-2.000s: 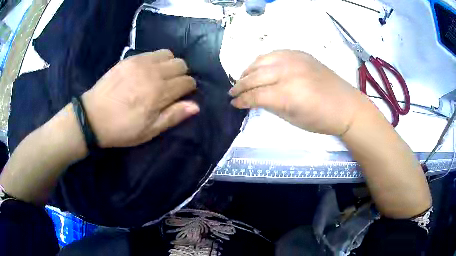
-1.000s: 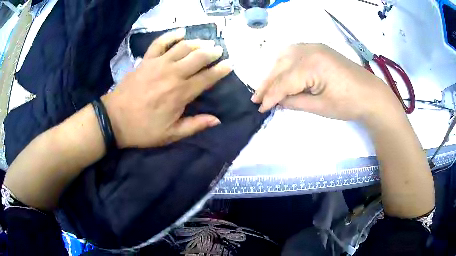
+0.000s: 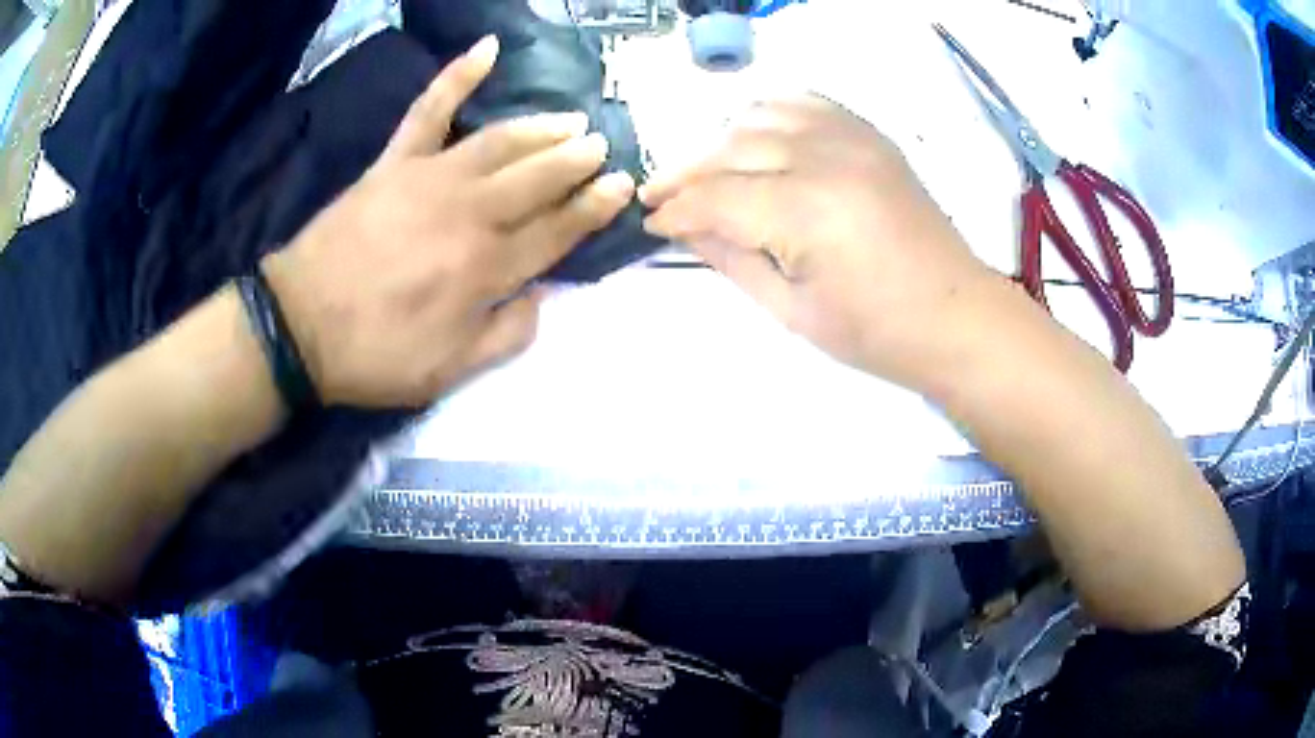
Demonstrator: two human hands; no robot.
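Observation:
A dark garment panel [image 3: 159, 188] lies on the white machine table at the left, its lower part hanging over the front edge with a blurred pale rim. My left hand [image 3: 433, 245] lies spread on the panel, palm down, fingertips near its right edge. My right hand [image 3: 808, 216] is at the panel's right edge, thumb and fingers closed together on the dark cloth. A shiny dark stretch of cloth [image 3: 527, 65] shows above my left fingers. The presser foot area [image 3: 620, 18] is at top centre, cut off by the frame's edge.
Scissors with red handles [image 3: 1060, 180] lie right of my right hand, blades pointing up-left. A printed ruler tape [image 3: 692, 521] runs along the table's front edge. A blue crate [image 3: 209, 670] is below left. Pale scraps [image 3: 923, 634] hang at lower right.
The panel has shifted left and up, baring more table and ruler at the front. My right hand has moved left, close to my left fingertips. My left index finger has spread upward.

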